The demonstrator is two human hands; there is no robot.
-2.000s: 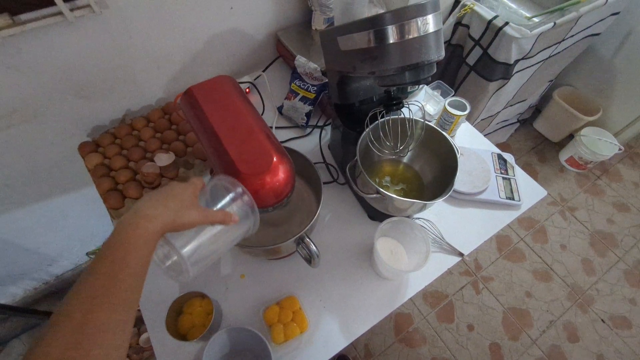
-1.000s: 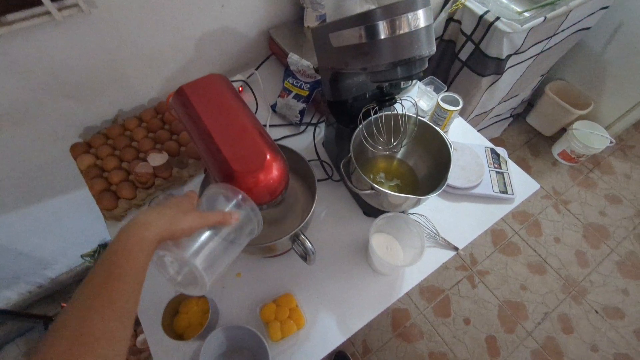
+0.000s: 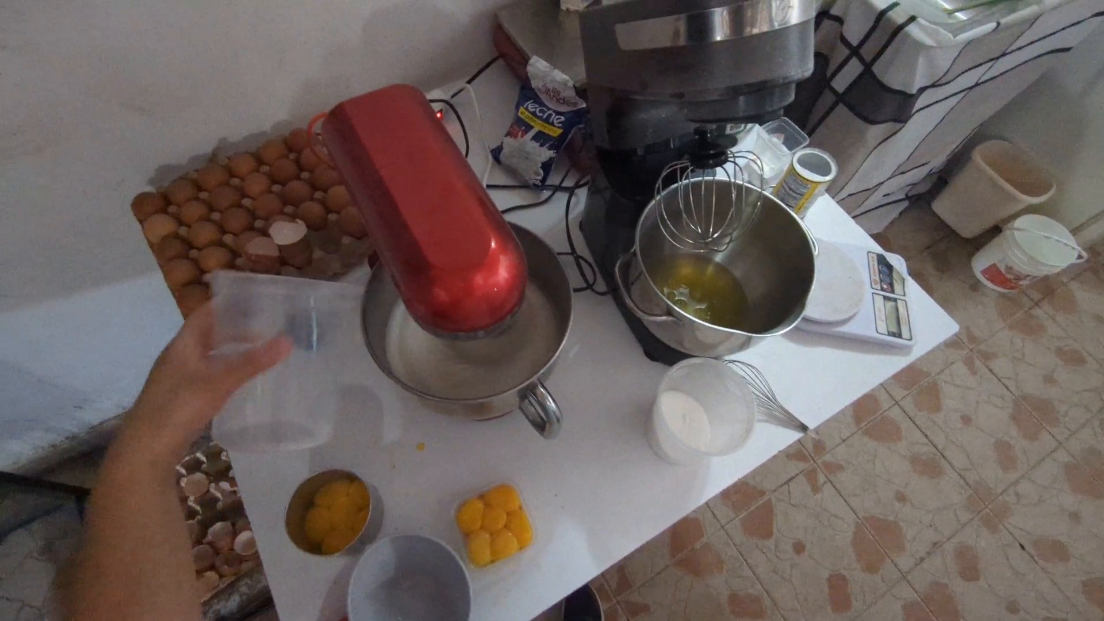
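Note:
My left hand (image 3: 211,366) grips a clear plastic container (image 3: 289,371), blurred, left of the red stand mixer (image 3: 423,207). Under the mixer head, a steel bowl (image 3: 552,345) holds a pale mixture. My right hand is out of view. A second steel bowl (image 3: 798,259) with egg whites stands below the wire whisk attachment (image 3: 703,207) of a dark stand mixer (image 3: 699,60). Egg yolks fill a small metal bowl (image 3: 329,515) and a square clear container (image 3: 494,524). A plastic tub (image 3: 700,410) with white contents sits beside a hand whisk (image 3: 768,397).
Trays of brown eggs (image 3: 233,207) stand at the back left, with cracked shells on top. A grey bowl (image 3: 410,582) is at the near edge. A milk powder bag (image 3: 539,125), power cords (image 3: 573,250), a can (image 3: 805,179) and a kitchen scale (image 3: 862,289) are farther back.
My left hand has moved left, away from the red mixer's bowl, with the clear container still in its grip. The container, tilted before, is now closer to upright.

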